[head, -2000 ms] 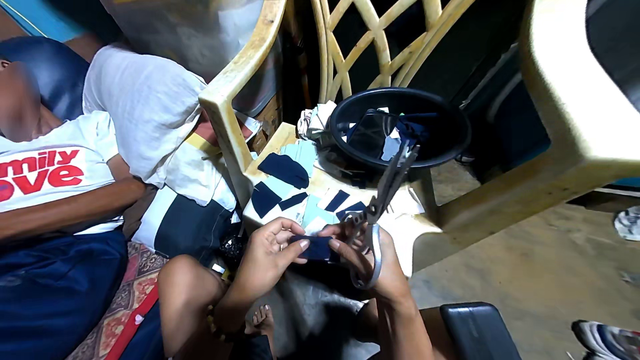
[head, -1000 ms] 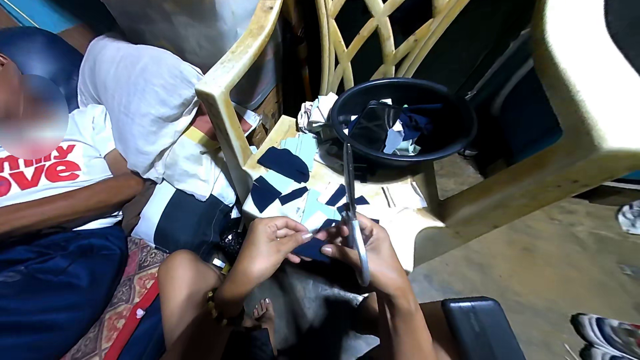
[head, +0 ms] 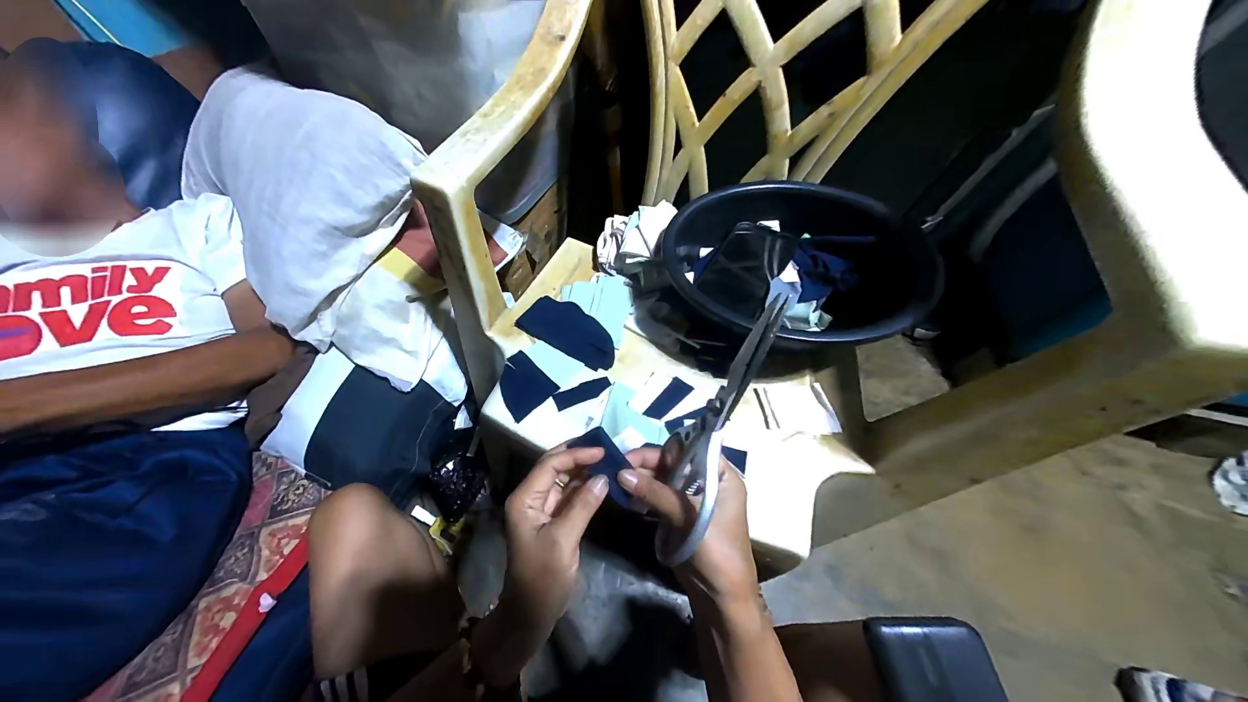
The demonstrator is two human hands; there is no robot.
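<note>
My left hand pinches a small navy fabric piece between thumb and fingers. The thumb and fingertips of my right hand hold the same piece from the other side. A pair of scissors with grey handles hangs on my right hand, its blades pointing up toward the black plastic basin. Just beyond my hands, navy fabric pieces and light blue fabric pieces lie on the seat of a cream plastic chair. More fabric scraps are inside the basin.
The chair's armrests rise at both sides of the seat. On the left a person in a white printed shirt lies beside a white pillow. A dark padded object is near my right forearm. Footwear lies at lower right.
The navy piece has been raised and tilted between my fingers. The scissors have turned in my right hand, their blades now leaning to the right.
</note>
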